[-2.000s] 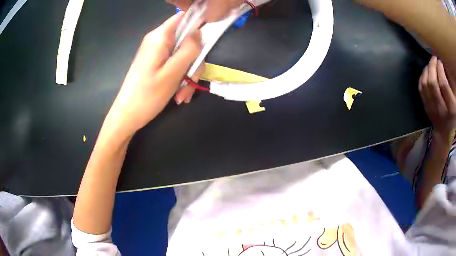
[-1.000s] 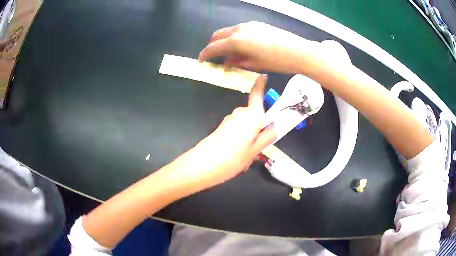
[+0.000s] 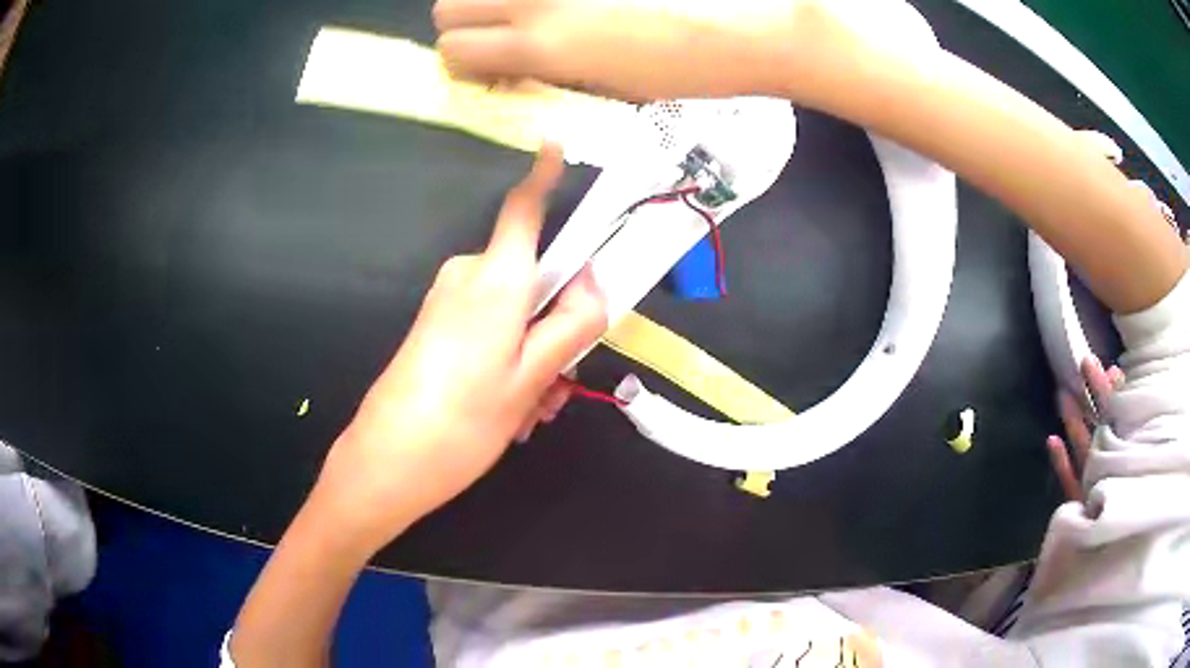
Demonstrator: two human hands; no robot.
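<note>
My left hand (image 3: 457, 352) holds the open white fan housing (image 3: 626, 248), which slants up to a wide round end with a small circuit board (image 3: 709, 176) and red and dark wires. Its index fingertip touches the near edge of a pale yellow tape strip (image 3: 379, 72). My right hand (image 3: 522, 46) lies over the strip's upper edge, fingers bent; whether they pinch it is hidden. A blue battery (image 3: 698, 270) lies beside the housing. The white curved neckband (image 3: 835, 424) arcs round the right, with red wire at its open end.
Another yellow strip (image 3: 698, 372) lies partly under the neckband. Small yellow scraps lie by the neckband (image 3: 754, 484), at right (image 3: 963, 431) and at left (image 3: 303, 407). Another person's fingers (image 3: 1077, 431) and a white curved part (image 3: 1052, 294) are at the right edge.
The view has shifted and come closer. The housing's round end now shows the board and wires more plainly. Both hands stay at the housing and tape strip.
</note>
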